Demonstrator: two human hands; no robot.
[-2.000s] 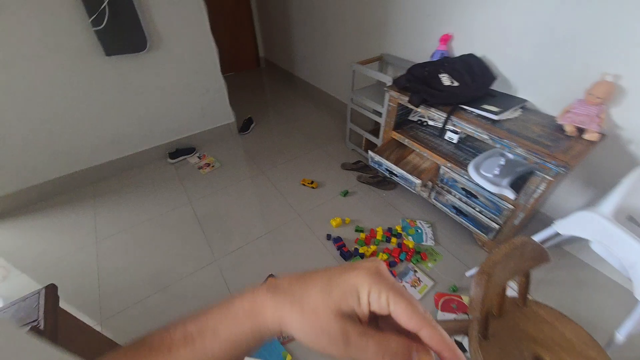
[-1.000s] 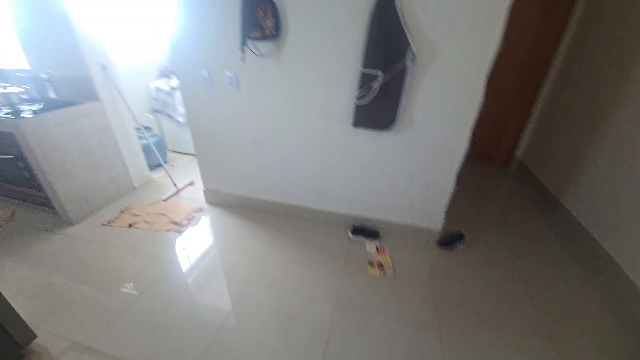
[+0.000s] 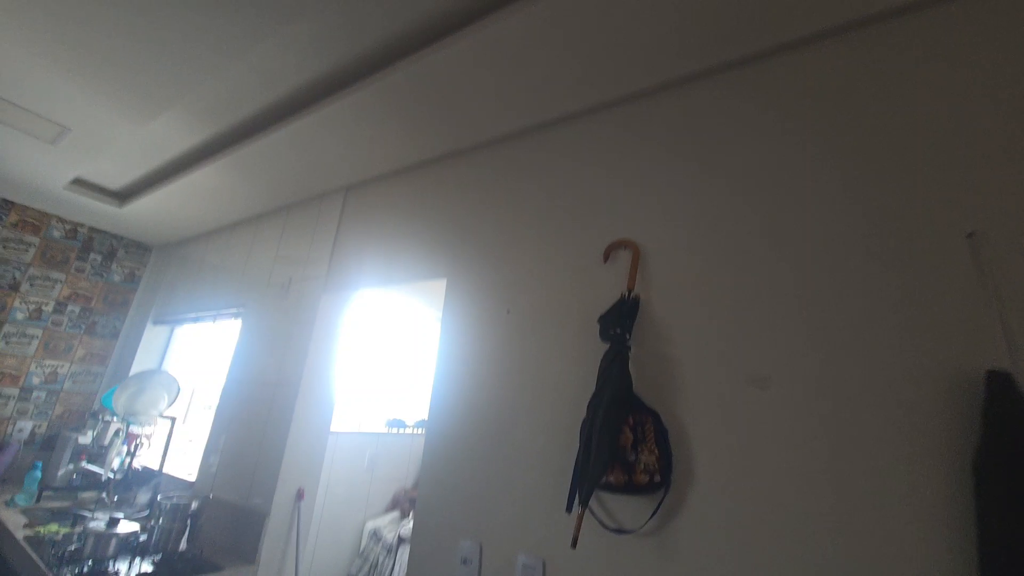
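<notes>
Neither my left hand nor my right hand shows in the head view. On the pale wall right of centre hangs a folded black umbrella (image 3: 606, 400) with a curved wooden handle at the top. Behind it hangs a small dark bag (image 3: 642, 448) with a patterned front and a strap looping below. A dark hanging item (image 3: 1000, 472) is cut off by the right edge.
A kitchen counter (image 3: 24, 544) at lower left bears pots, a dish rack and a turquoise bottle (image 3: 30, 484). Beyond are a bright window (image 3: 204, 384) and a bright opening (image 3: 388, 360). A pole (image 3: 299, 528) stands upright near the opening. Wall switches (image 3: 470, 558) sit low.
The view has swung left and up, from the floor with toys and a wooden cabinet to the wall and ceiling. The hand seen two seconds ago has left the view.
</notes>
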